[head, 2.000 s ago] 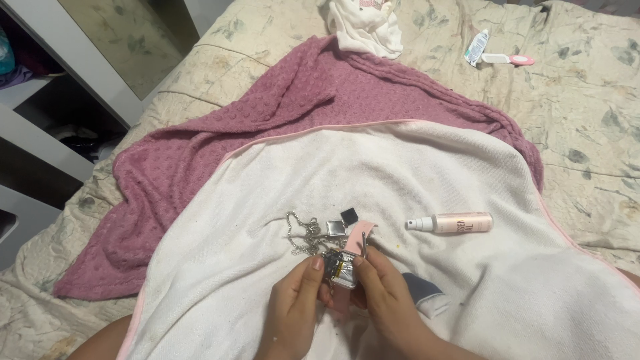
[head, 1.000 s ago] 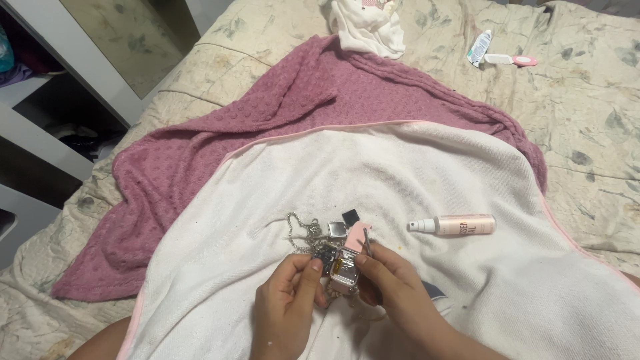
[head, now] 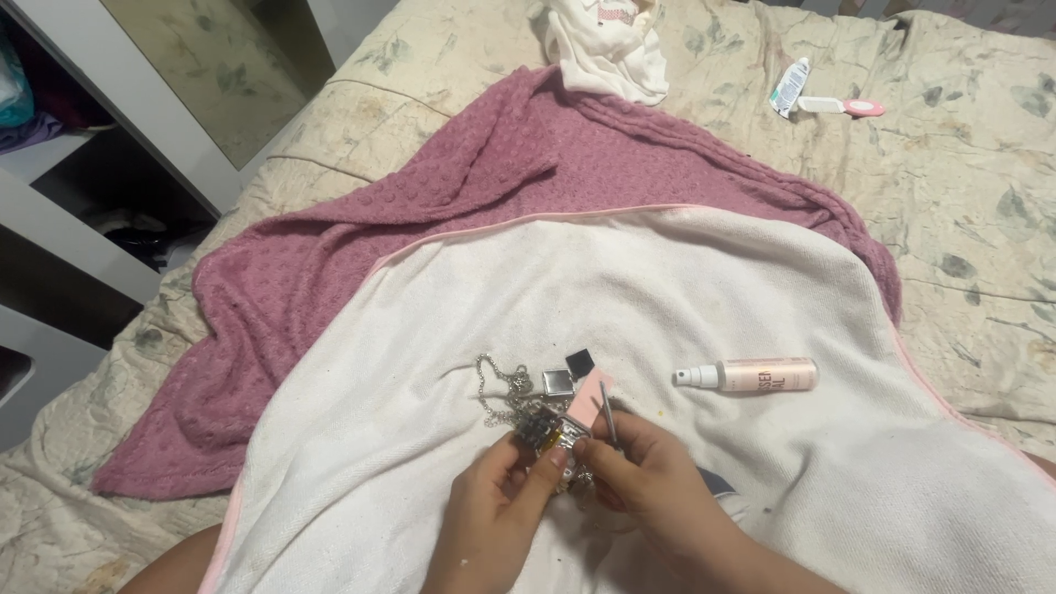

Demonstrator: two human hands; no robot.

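Observation:
My left hand [head: 503,511] and my right hand [head: 648,478] meet at the lower middle, their fingers closed on a cluster of small metal pieces [head: 565,445] that looks like jewellery. A thin pointed metal tool [head: 609,412] sticks up from my right hand. Just beyond my fingers lie a pink strip [head: 587,398], a small black square [head: 580,364], a silver square piece [head: 558,382] and a silver chain [head: 493,396], all on a white towel with pink edging [head: 643,280]. What lies beneath my fingers is partly hidden.
A pink spray bottle [head: 767,374] lies on the towel at the right. Behind are a mauve blanket [head: 643,165], a bundled white cloth [head: 606,49], a tube [head: 790,87] and a pink-handled foot file or brush [head: 862,107] on the patterned bedspread [head: 973,190]. Shelving [head: 62,157] stands at left.
Both hands stay together over the metal pieces while the fingers shift. The thin tool now points up from my right hand. The bottle remains in place.

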